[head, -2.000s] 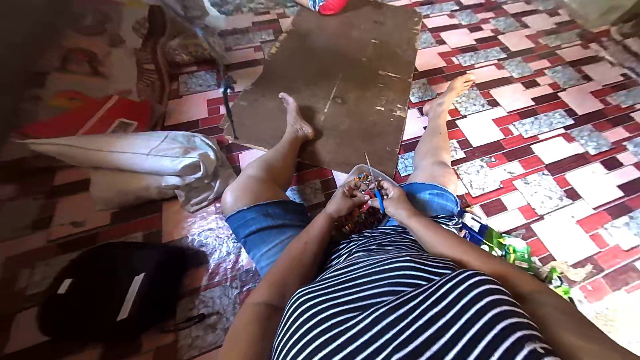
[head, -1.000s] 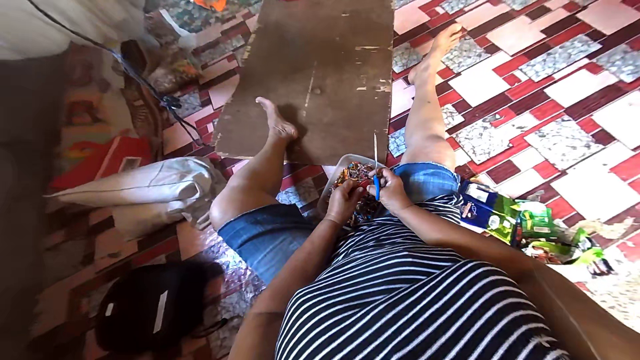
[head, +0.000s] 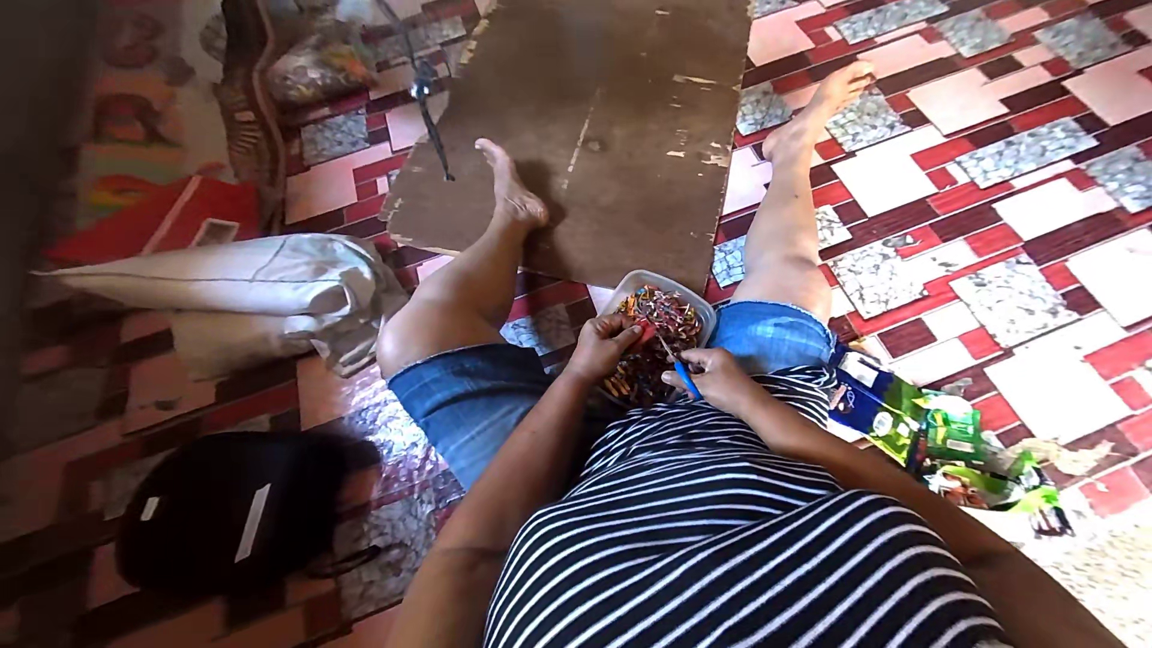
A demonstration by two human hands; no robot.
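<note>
A translucent plastic container (head: 711, 317) stands between my thighs, filled with many small, thin, multicoloured pieces (head: 668, 308) too small to name exactly. My left hand (head: 605, 349) is over its left side, with a small red piece (head: 643, 335) pinched between thumb and fingers. Over the right side, my right hand (head: 715, 376) grips scissors with blue handles (head: 688, 382). The blades point up and left, close to the red piece; whether they touch it I cannot tell. My fingers partly hide the contents.
A brown wooden board (head: 621, 135) lies on the patterned floor under my left foot. White sacks (head: 243, 274) and a black bag (head: 229, 513) are at the left. Green and blue plastic packets (head: 954, 432) lie by my right thigh. A dark cord (head: 427, 108) hangs above the board.
The scissors were upright beside my left hand a second ago; now their blades tilt left toward it. A red piece now shows in my left fingers.
</note>
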